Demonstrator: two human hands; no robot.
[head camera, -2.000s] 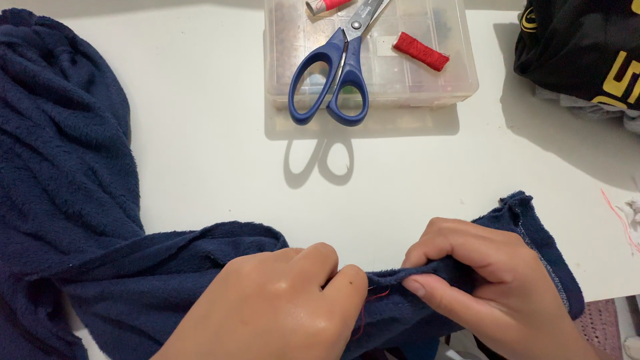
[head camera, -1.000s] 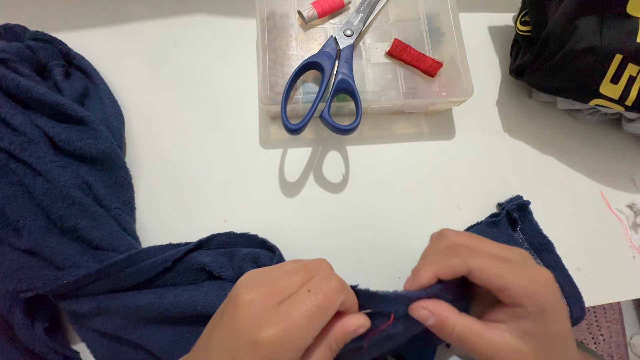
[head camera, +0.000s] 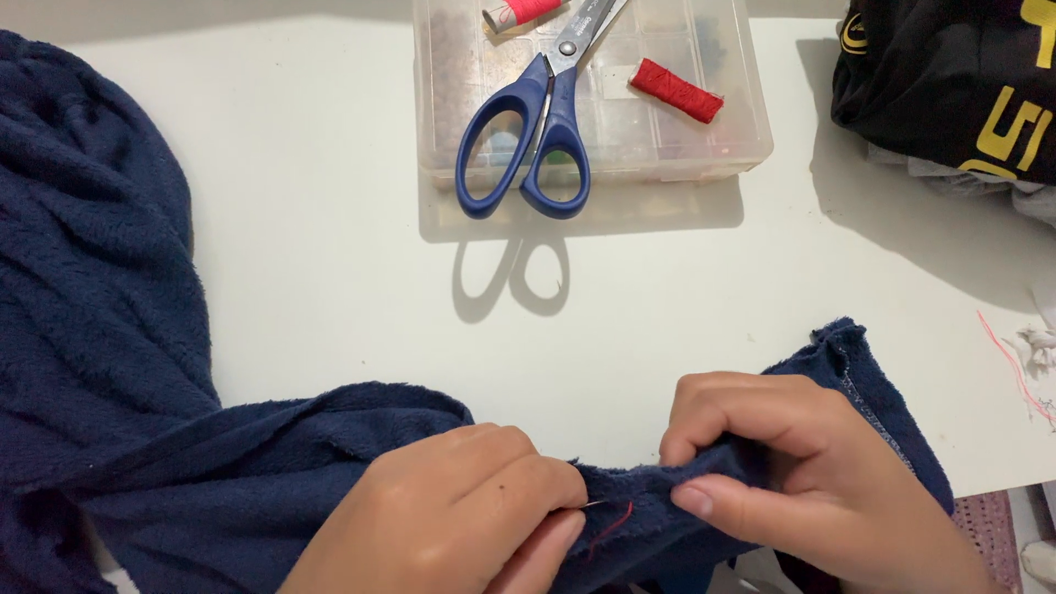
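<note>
Navy fleece fabric (head camera: 289, 462) spreads from the left side across the lower part of the view, its right end showing pale overlock stitching. My left hand (head camera: 462, 503) pinches the fabric edge with a sewing needle (head camera: 596, 502) between thumb and index finger; only a short length of the needle shows. A red thread (head camera: 612, 528) lies on the fabric just right of those fingertips. My right hand (head camera: 784, 462) grips the same edge farther right, thumb in front and fingers behind. Between the two hands the raw edge is stretched.
A clear plastic compartment box (head camera: 610, 177) holds blue-handled scissors (head camera: 565, 115), a dark red thread spool (head camera: 676, 89) and a pinkish-red spool (head camera: 528, 10) on its lid. Black cloth with yellow print (head camera: 932, 91) lies at upper right. Pink thread (head camera: 1015, 363) lies near the white table's right edge.
My left fingertips have shifted along the fabric edge, and a bit of needle now shows at them that was hidden two seconds ago. My right hand keeps its hold on the edge.
</note>
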